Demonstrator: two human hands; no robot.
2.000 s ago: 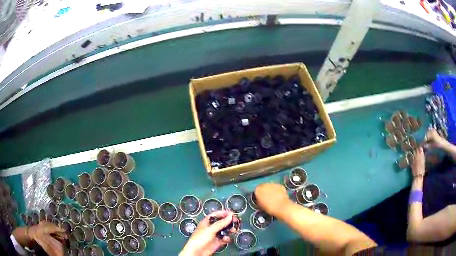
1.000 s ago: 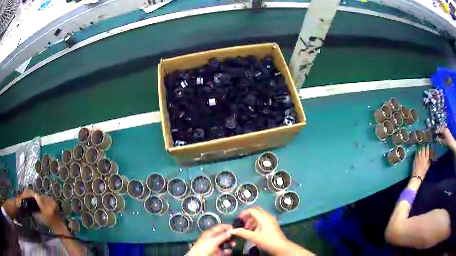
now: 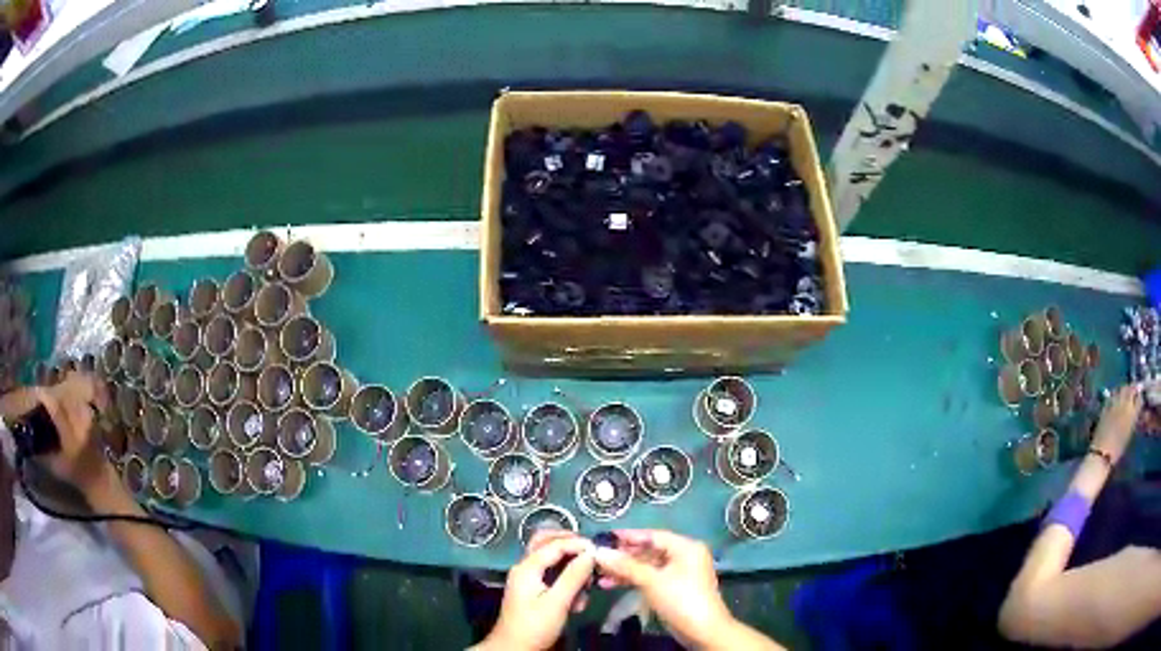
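Observation:
My left hand (image 3: 548,582) and my right hand (image 3: 662,572) are together at the bench's near edge, fingers pinched around a small black plastic part (image 3: 604,542), mostly hidden by the fingertips. Just beyond them several tan cylinder units (image 3: 551,434) stand upright on the green bench, with dark discs inside. Some have a pale centre, such as the cylinder unit (image 3: 605,491) close in front of my hands. Thin wire leads stick out beside some tubes. An open cardboard carton (image 3: 662,341) full of black plastic parts stands behind them.
A dense cluster of cylinder units (image 3: 219,382) stands at left, by a clear plastic bag (image 3: 97,299). A person at left holds a black corded tool (image 3: 36,432). Another person's arm (image 3: 1063,534) reaches in at right, near more cylinders (image 3: 1047,363). A painted post (image 3: 898,108) rises behind the carton.
Two seconds ago my right hand was over the cylinders and my left held a black part; both hands are now together nearer me. The camera view has shifted.

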